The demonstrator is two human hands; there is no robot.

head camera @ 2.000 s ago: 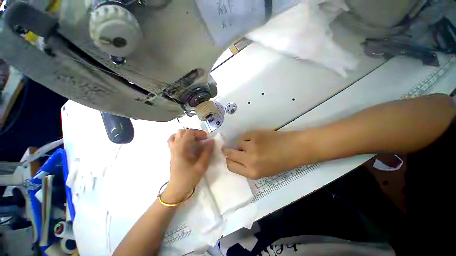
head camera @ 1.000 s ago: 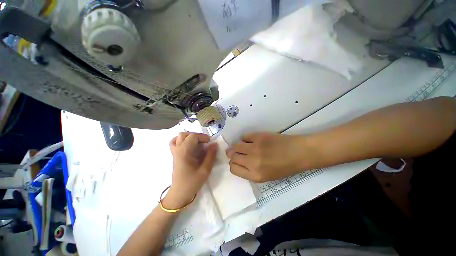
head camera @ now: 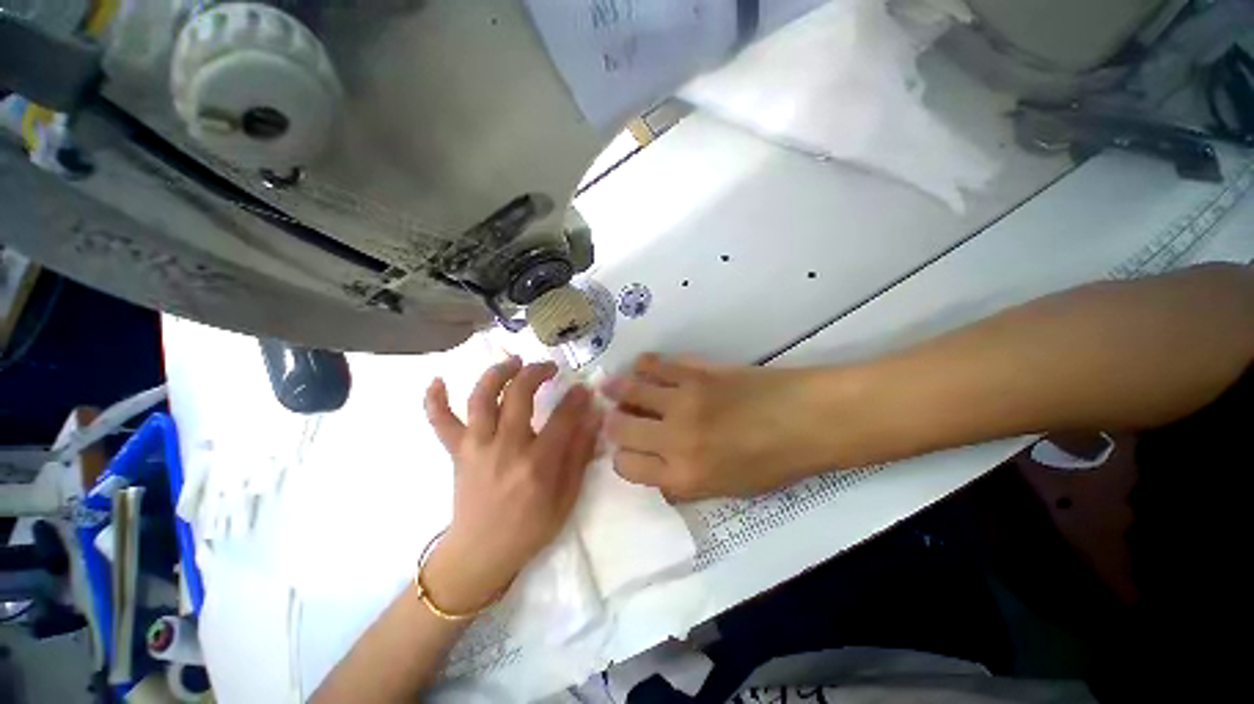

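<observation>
A white cloth piece [head camera: 635, 534] lies on the white table, running from below the needle area towards the front edge, with thinner white cloth [head camera: 550, 594] beside it. My left hand [head camera: 512, 461] rests on the cloth, palm down, fingers spread towards the needle area. My right hand [head camera: 681, 426] is at the cloth's right side, fingers bent, fingertips close to my left hand. Whether its fingers pinch the cloth is not clear. The round beige piece [head camera: 561, 318] by the needle is just above my fingertips. The needle and presser foot are not clearly visible.
The sewing machine head [head camera: 399, 124] with a ribbed white knob [head camera: 257, 85] hangs over the upper left. White cloth [head camera: 853, 103] lies at the upper right, near black-handled scissors [head camera: 1128, 142]. A dark grey oblong [head camera: 305, 377] is left of the needle. A blue basket [head camera: 176, 516] is far left.
My left hand has spread its fingers and shifted slightly left. The front part of the cloth has become more rumpled. My right hand has moved slightly left towards my left hand.
</observation>
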